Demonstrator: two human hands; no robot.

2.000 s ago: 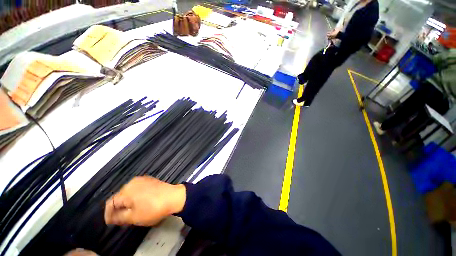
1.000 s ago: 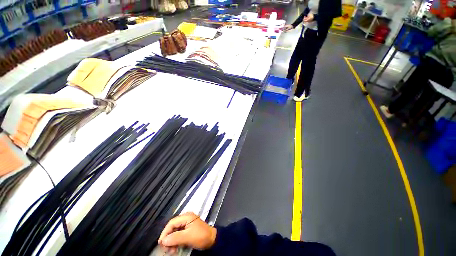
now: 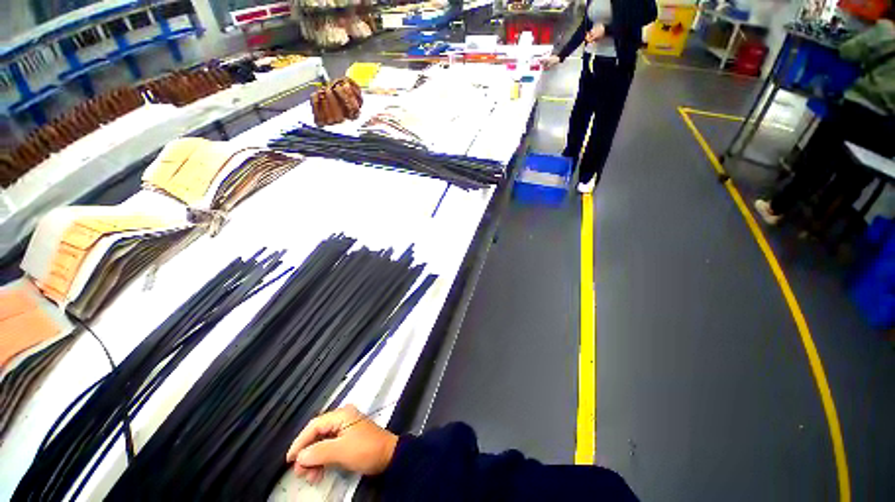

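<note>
The main strap pile (image 3: 265,363) is a wide, dense layer of long black strips on the white table. A looser, smaller bundle of black straps (image 3: 147,368) lies to its left. My right hand (image 3: 345,441), in a dark sleeve, is low in the view at the near right edge of the main pile. Its fingers are curled together on a very thin dark stick (image 3: 371,415), which sticks out past the knuckles. The fingertips' contact with anything below is unclear. My left hand is out of the picture.
Tied leather stacks with orange-tan tops (image 3: 103,240) lie along the table's left. Another black strap row (image 3: 393,157) crosses the table farther off, near brown leather items (image 3: 336,101). A blue bin (image 3: 543,180) and a standing person (image 3: 601,98) are beyond the table's right edge.
My right hand has moved from over the main pile to its near right edge. The view has shifted, showing more of the far room. A bit of skin at the bottom edge has left view.
</note>
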